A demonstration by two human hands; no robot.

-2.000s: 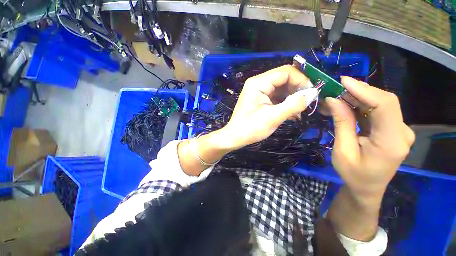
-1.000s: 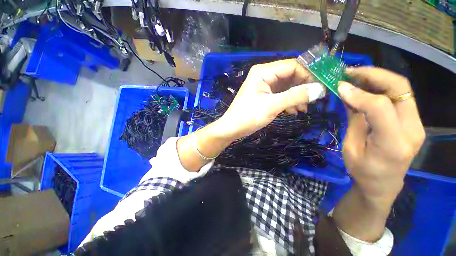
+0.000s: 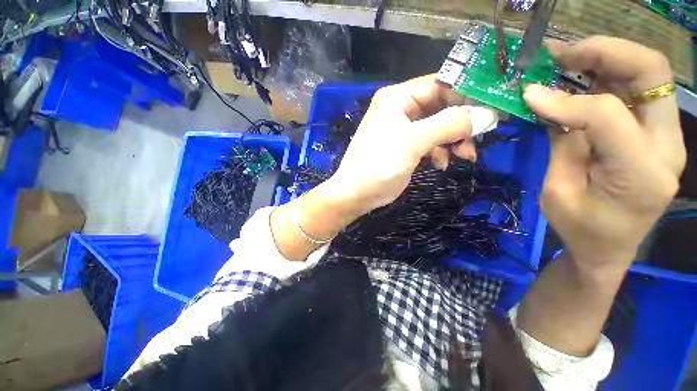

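A green circuit board panel [image 3: 489,80] with silvery connectors along its left edge is held in the air under the bench edge. My right hand [image 3: 611,130] grips its right side between thumb and fingers. My left hand [image 3: 416,141] is beneath the board's lower left edge, thumb and fingertips pinched together; the wire ends there are hidden. The dark soldering iron [image 3: 538,34] points down with its tip over the board. A thin brownish tube [image 3: 500,38] ends beside the tip.
A blue bin of black cables [image 3: 428,218] lies below my hands. A smaller blue bin [image 3: 170,229] at left holds cables and green boards. Black cables [image 3: 241,38] hang over the wooden-topped bench [image 3: 428,21]. A clear plastic bag [image 3: 313,69] and cardboard boxes [image 3: 53,336] are at left.
The board has moved up to the iron and turned from a steep tilt to show its flat face. My right hand has moved up and right with it. My left hand has stayed close by.
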